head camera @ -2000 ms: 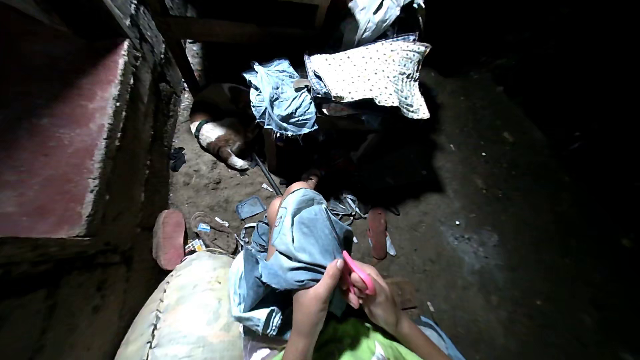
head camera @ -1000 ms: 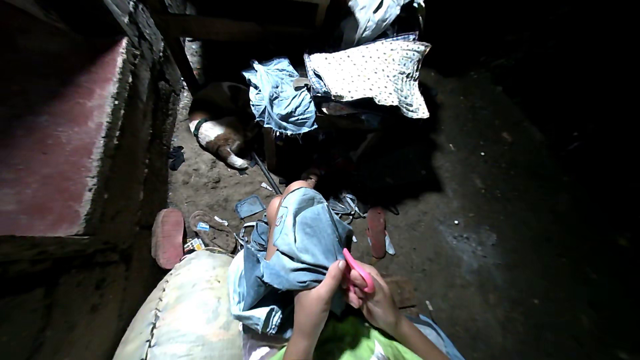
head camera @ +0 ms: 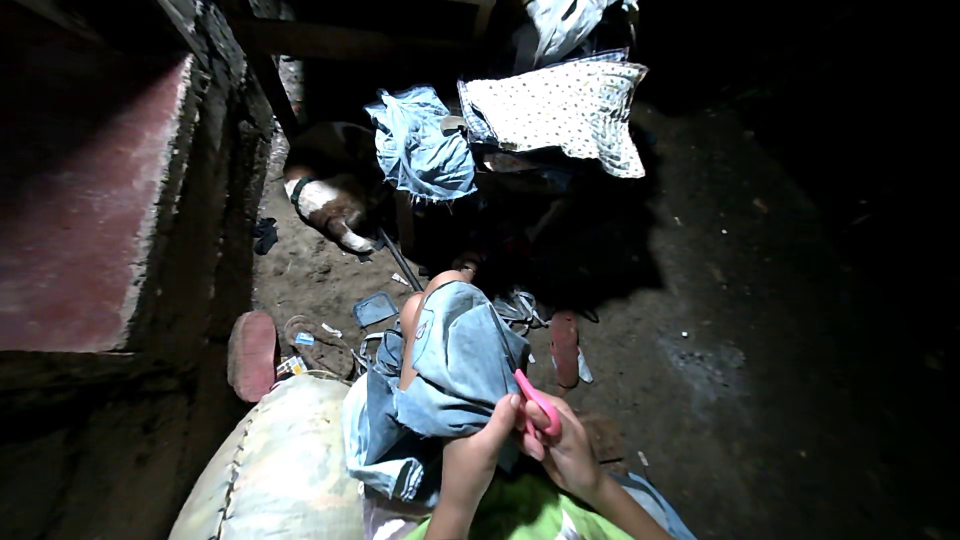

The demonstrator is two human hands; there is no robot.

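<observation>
A light blue denim cloth [head camera: 461, 352] lies over the knees, its folds hanging toward the lower left. My left hand [head camera: 484, 450] grips the cloth's lower right edge, thumb on top. Just right of it, my right hand [head camera: 562, 442] holds pink-handled scissors [head camera: 541, 405], with fingers in the handle. The scissors' blades lie along the denim's right side and are mostly hidden, so whether they are apart cannot be told. The two hands are close together above a bright green garment [head camera: 517, 506].
A stuffed sack [head camera: 277, 465] stands at lower left, near a pink slipper [head camera: 253, 356]. Another slipper [head camera: 564, 349] lies right of the knees. Ahead, denim [head camera: 424, 146] and dotted cloth [head camera: 559, 109] hang over a dark support, beside a lying dog [head camera: 330, 206]. A red ledge [head camera: 82, 217] runs along the left.
</observation>
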